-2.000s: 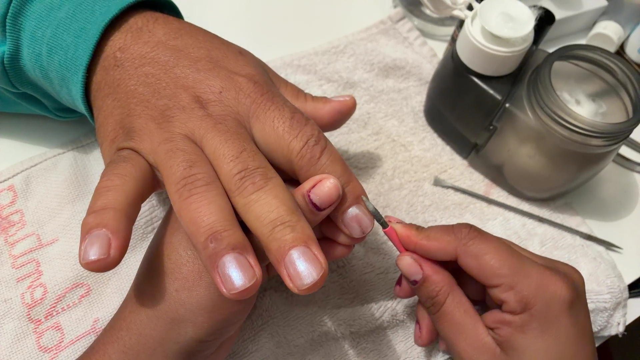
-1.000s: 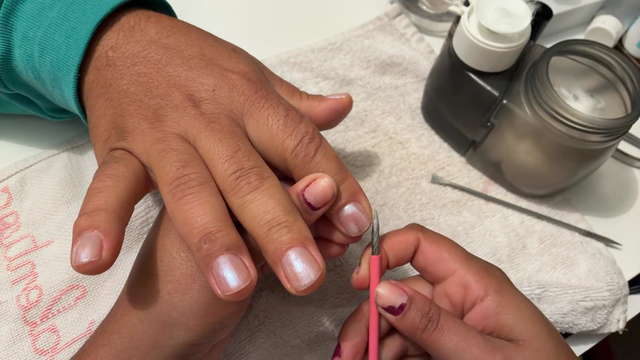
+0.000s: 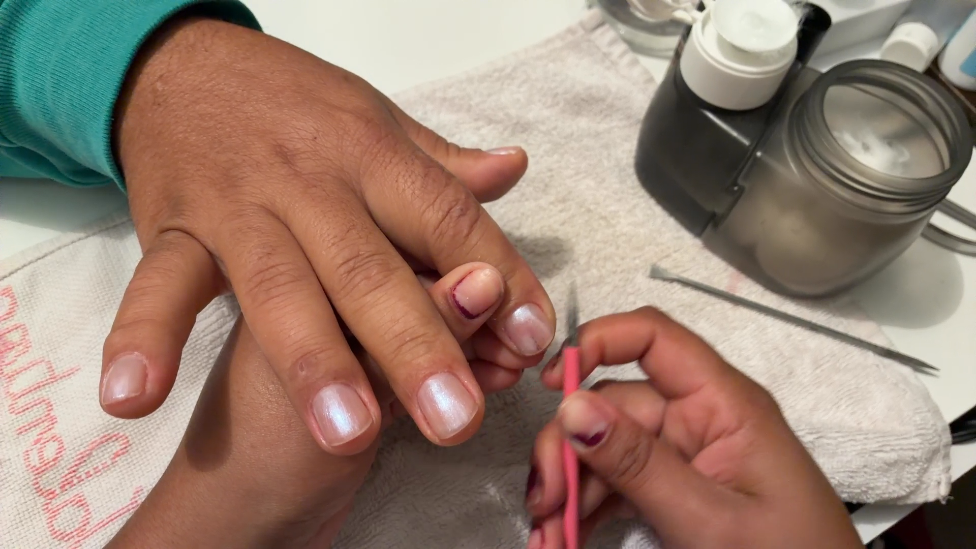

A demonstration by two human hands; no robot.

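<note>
From below, my left hand (image 3: pixel 274 435) supports the other person's hand (image 3: pixel 282 168); my thumb shows between two of its fingers, and my other fingertips are partly hidden under its index finger. That hand lies palm down with fingers spread and pearly polish on the nails, coming out of a teal sleeve (image 3: pixel 69 84). My right hand (image 3: pixel 671 435) pinches a thin pink-handled manicure tool (image 3: pixel 570 450) between thumb and fingers. The tool's blurred metal tip points up, just right of the index fingernail (image 3: pixel 528 328). Dark polish remnants edge my thumbnails.
A light towel (image 3: pixel 595 206) with red stitched lettering lies on the white table (image 3: pixel 381 30). On its right rests a metal cuticle pusher (image 3: pixel 793 319). Behind stand a grey translucent jar (image 3: pixel 831 221) and a dark container with a white pump top (image 3: pixel 740 53). Bottles stand at the upper right.
The tool in my right hand has gone from slanting against the index fingertip to upright beside it. My right fingers have shifted their grip on it. The other person's hand stays resting over my left hand.
</note>
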